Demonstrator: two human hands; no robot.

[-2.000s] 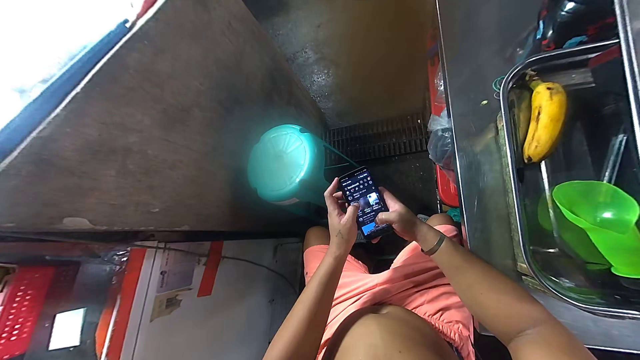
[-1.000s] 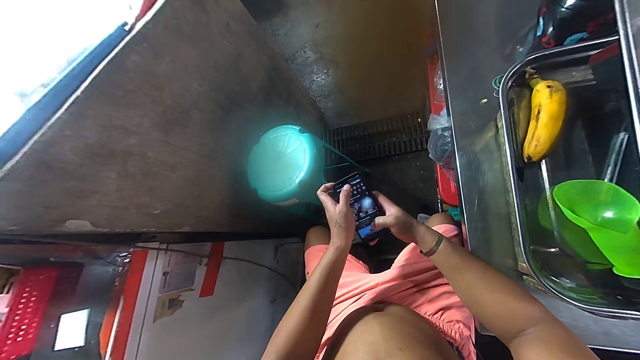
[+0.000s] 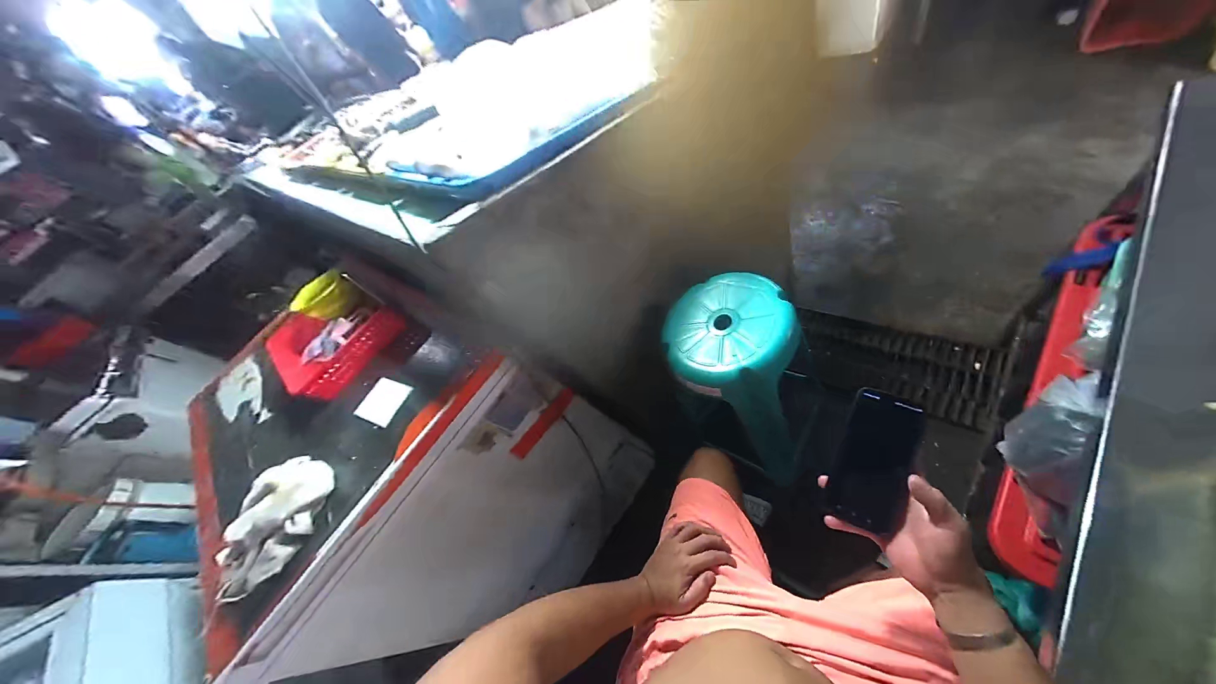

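Note:
My right hand holds a smartphone upright by its lower part, with a dark screen that shows only faint marks at its edges. My left hand rests on the thigh of the salmon-pink shorts, its fingers lightly bent and holding nothing. A teal plastic stool with a round hole in its seat stands in front of my knees, to the left of the phone. A dark band circles my right wrist.
At left, a dark-topped counter bears a red plastic basket, a white cloth and a white card. Behind it is a brightly lit table with a blue edge. A floor grate, red crates and a metal counter lie ahead and right.
My left hand has left the phone and moved down to my thigh. The phone's lit screen has turned dark, and my right hand alone holds it. The view has swung left.

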